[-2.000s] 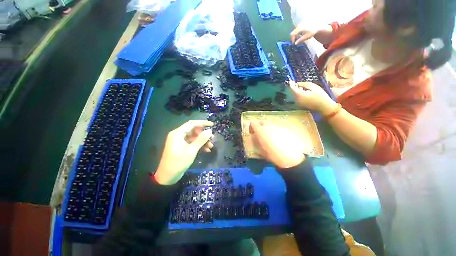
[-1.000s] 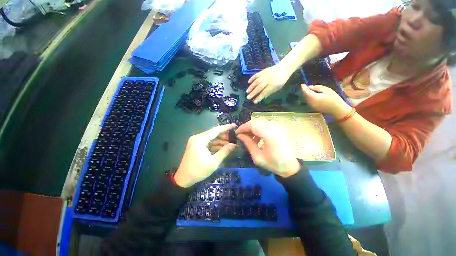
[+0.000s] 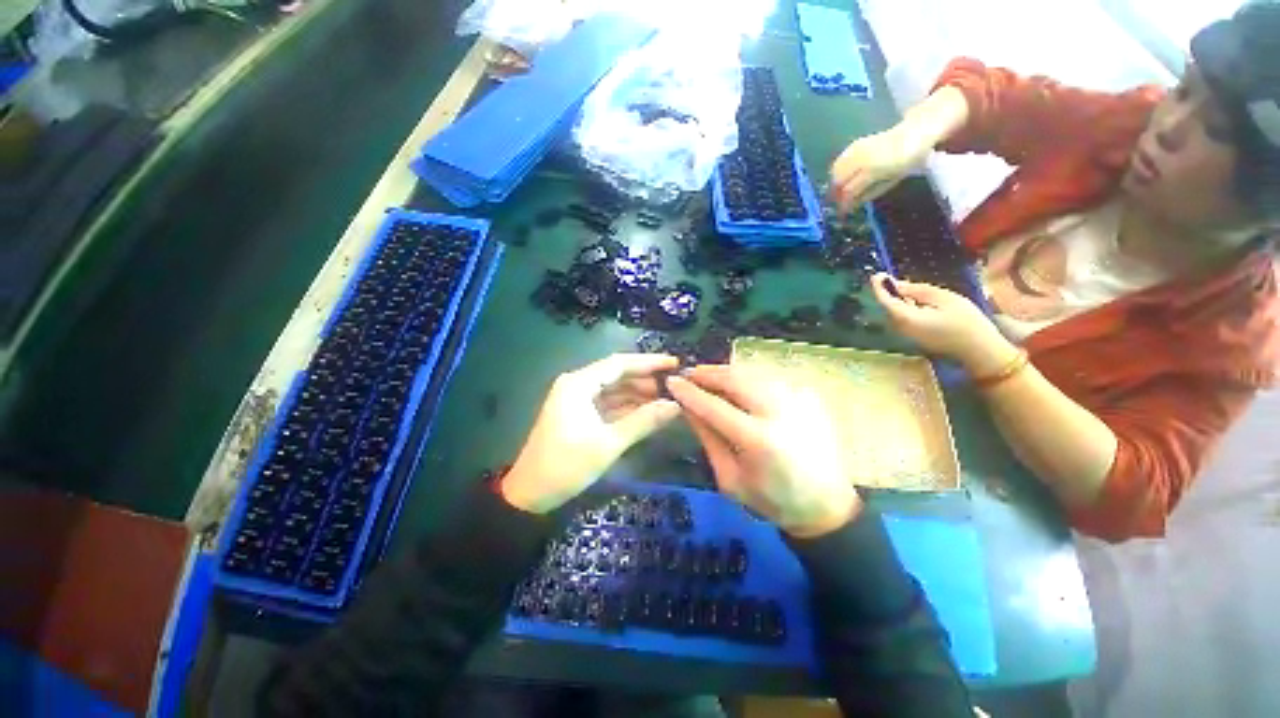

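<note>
My left hand (image 3: 591, 428) and my right hand (image 3: 769, 446) meet at the fingertips over the bench. Between them is a small black part (image 3: 675, 382), mostly hidden by the fingers. A blue working tray (image 3: 803, 568) lies below my hands, with rows of black units (image 3: 660, 564) on its left part. A shallow tan box (image 3: 898, 421) sits right of my right hand, which covers its left side. A heap of black housings (image 3: 618, 281) lies beyond my hands.
A full tray stack (image 3: 351, 407) stands at left. Plain blue sheets (image 3: 527, 119), a crumpled clear bag (image 3: 653, 119) and another filled tray (image 3: 765, 154) lie beyond the heap. A coworker in rust orange (image 3: 1067, 295) sits at right, with hands near a tray (image 3: 920, 232).
My right hand has left the tan box and met my left hand around the small part. The coworker's hand reached toward the heap, then drew back. The view has shifted.
</note>
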